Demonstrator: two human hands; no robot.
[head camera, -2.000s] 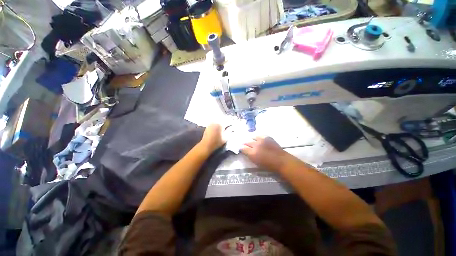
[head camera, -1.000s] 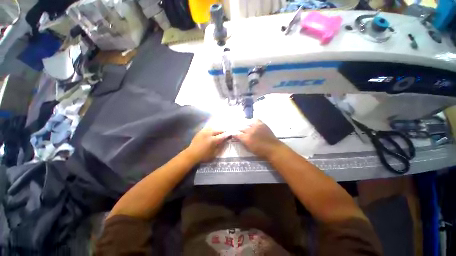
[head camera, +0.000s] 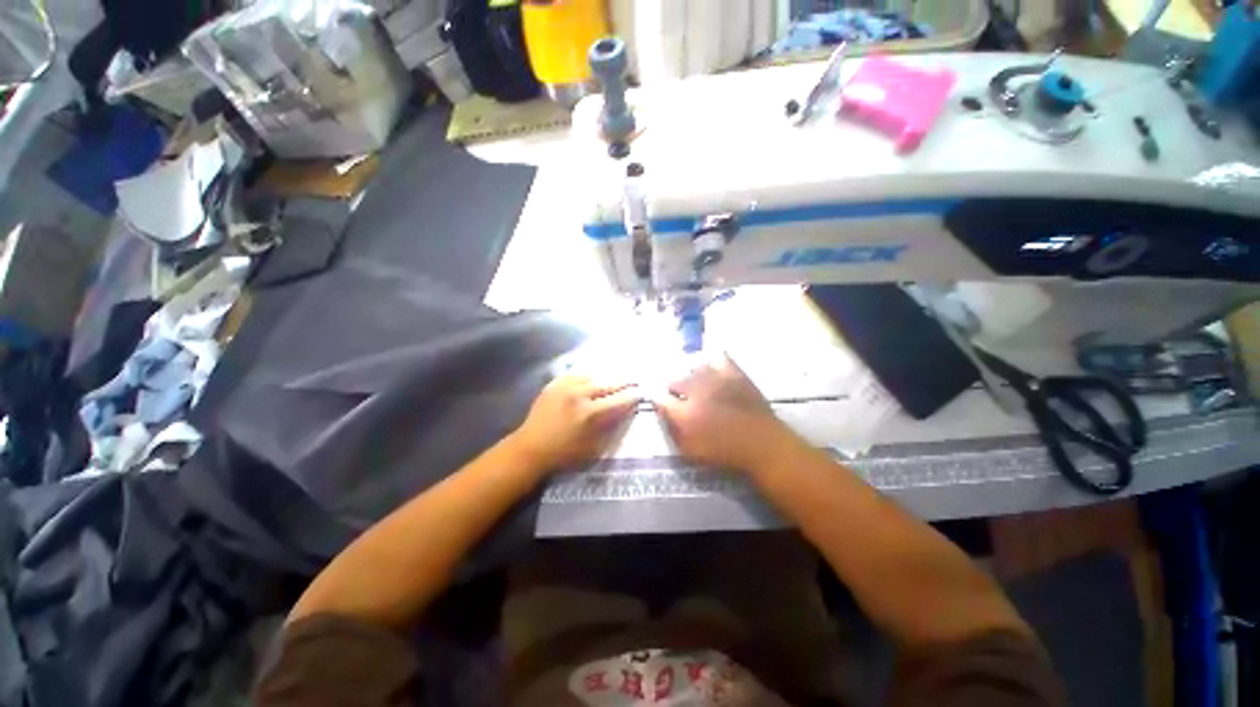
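Observation:
The white sewing machine (head camera: 829, 207) with a blue stripe and JACK lettering stands in front of me. Its needle area lies in bright lamp glare. My left hand (head camera: 580, 417) and my right hand (head camera: 714, 412) rest close together on the bed just in front of the needle, fingertips nearly touching. Something small and dark shows between the fingertips, but glare hides what it is and whether they grip it. The large dark grey cloth (head camera: 373, 332) spreads left of the needle, its right edge by my left hand.
A black flat rectangle (head camera: 895, 348) and black-handled scissors (head camera: 1085, 425) lie right of my hands. A pink item (head camera: 898, 100) sits on the machine head. Crumpled grey cloth (head camera: 97, 594) lies lower left, light blue scraps (head camera: 159, 373) at left. The ruler-marked edge (head camera: 829, 477) runs in front.
Since two seconds ago, my left hand has moved back from the needle's left side toward the front edge, beside my right hand. The view has shifted somewhat. The large cloth lies nearly the same.

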